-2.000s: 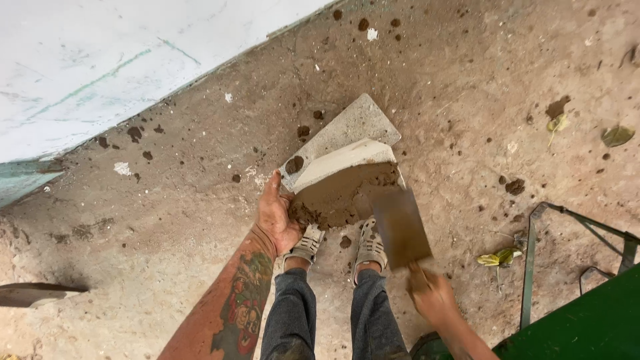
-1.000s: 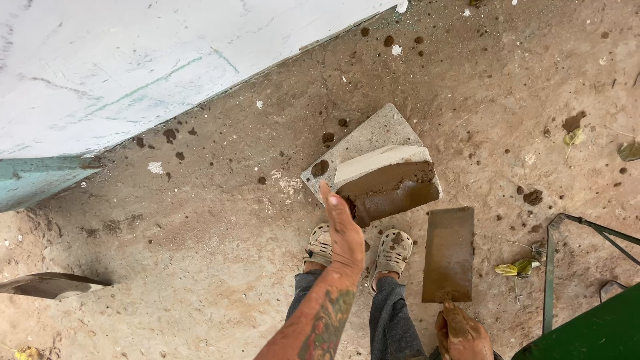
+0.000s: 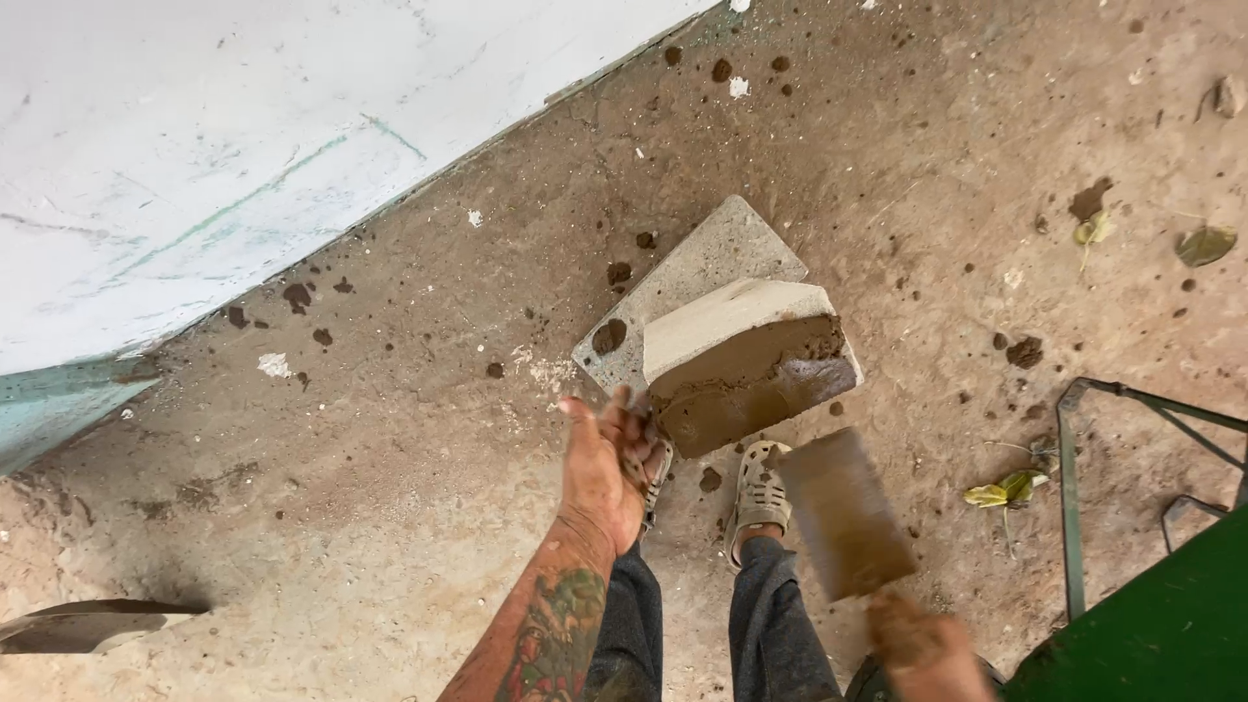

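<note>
A pale block (image 3: 736, 322) bears a thick layer of brown wet mortar (image 3: 751, 385) on the face toward me. Behind and partly under it in view is a flat speckled slab (image 3: 726, 249). My left hand (image 3: 604, 468), fingers spread, is beside the lower left corner of the block; whether its fingertips touch the block is unclear. At the lower right, blurred, my right hand (image 3: 921, 643) grips a flat rectangular trowel (image 3: 848, 517) smeared with mortar, its blade just right of my shoe and apart from the block.
A white marbled panel (image 3: 244, 146) fills the upper left. At the lower right are a green metal frame (image 3: 1072, 497) and a green surface (image 3: 1150, 614). My clogs (image 3: 760, 492) stand below the block. Mortar spots and leaves (image 3: 1204, 246) lie on the ground; a curved object (image 3: 93, 624) is at the lower left.
Two seconds ago the trowel was against the mortar; now it is away to the lower right. My left hand was over the block's left edge a second ago and is now lower, with its palm showing.
</note>
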